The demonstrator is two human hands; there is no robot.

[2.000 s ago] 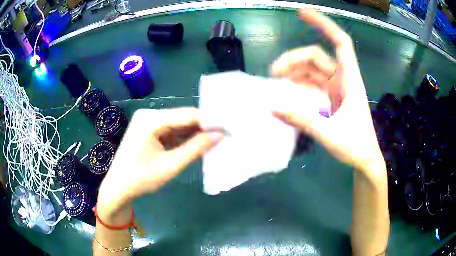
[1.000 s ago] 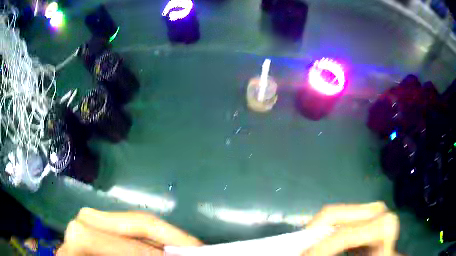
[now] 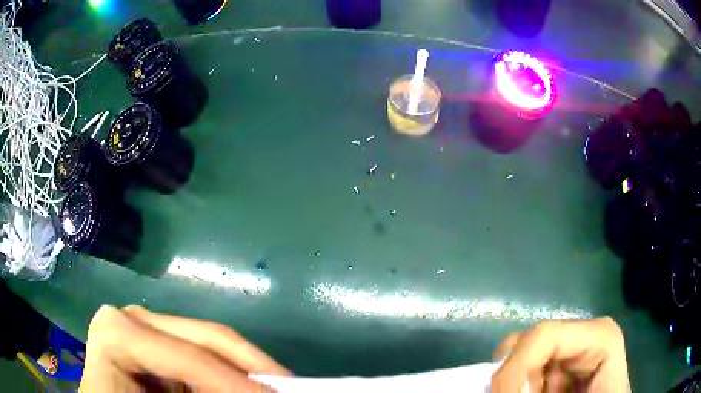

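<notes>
A white cloth or paper (image 3: 384,384) is stretched between my hands at the bottom edge of the view, mostly cut off. My left hand (image 3: 173,353) grips its left end and my right hand (image 3: 565,357) grips its right end; both are partly out of the picture. Beyond them on the green bench (image 3: 292,176), a lit LED cylinder unit (image 3: 503,127) glows pink at the right. A small clear jar (image 3: 413,107) with yellowish liquid and an upright pale stick stands just left of it.
Several unlit black units with dotted tops (image 3: 132,134) stand at the left beside tangled white cables (image 3: 31,115) and a clear plastic cup (image 3: 31,246). A dense cluster of black housings (image 3: 646,222) is at the right. Black cans (image 3: 353,11) show at the top edge. Tiny specks lie mid-bench.
Both hands, holding the white cloth or paper, have moved from mid-view down to the bottom edge. The camera view has shifted, bringing the jar and the pink-lit unit into sight.
</notes>
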